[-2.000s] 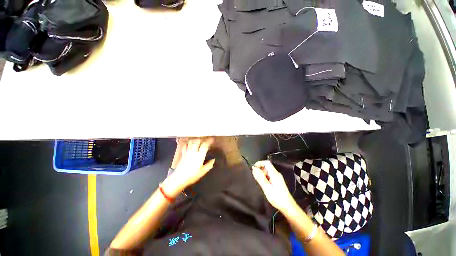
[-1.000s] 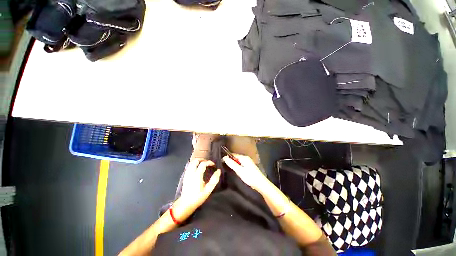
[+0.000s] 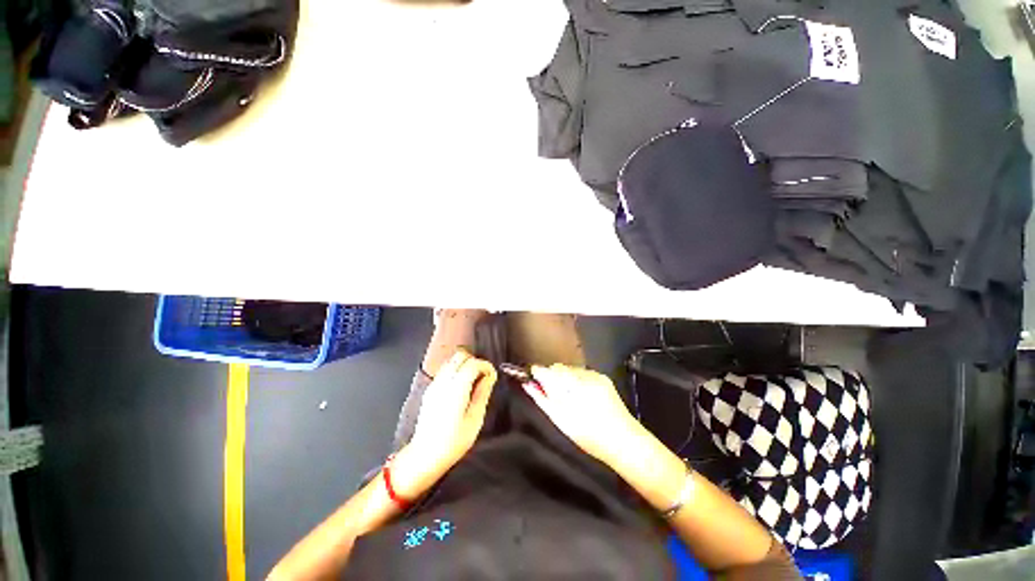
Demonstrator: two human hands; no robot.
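Observation:
My left hand (image 3: 455, 400) is closed on a piece of black fabric (image 3: 493, 340) over my lap, below the table edge. The fabric is hard to tell from the dark apron (image 3: 511, 499) with small blue lettering. My right hand (image 3: 573, 406) is close beside it, closed around a slim tool (image 3: 531, 385) with a red part, which looks like thread snips; its tip points at the fabric between my hands. Most of the tool is hidden in the hand. A rounded black pouch (image 3: 695, 207) with a pale edge line lies on the table at the front of the panel stack.
The white table (image 3: 375, 182) spans the view ahead. Dark fabric panels (image 3: 908, 136) with paper labels (image 3: 833, 52) lie right, black bags (image 3: 170, 68) left. A blue crate (image 3: 241, 352) stands on the floor left. A checkered cushion (image 3: 791, 448) is right of my lap.
Two seconds ago my hands were apart; now they are together over my lap. Since one second ago, my left hand has closed higher on the fabric and my right hand has turned more sideways.

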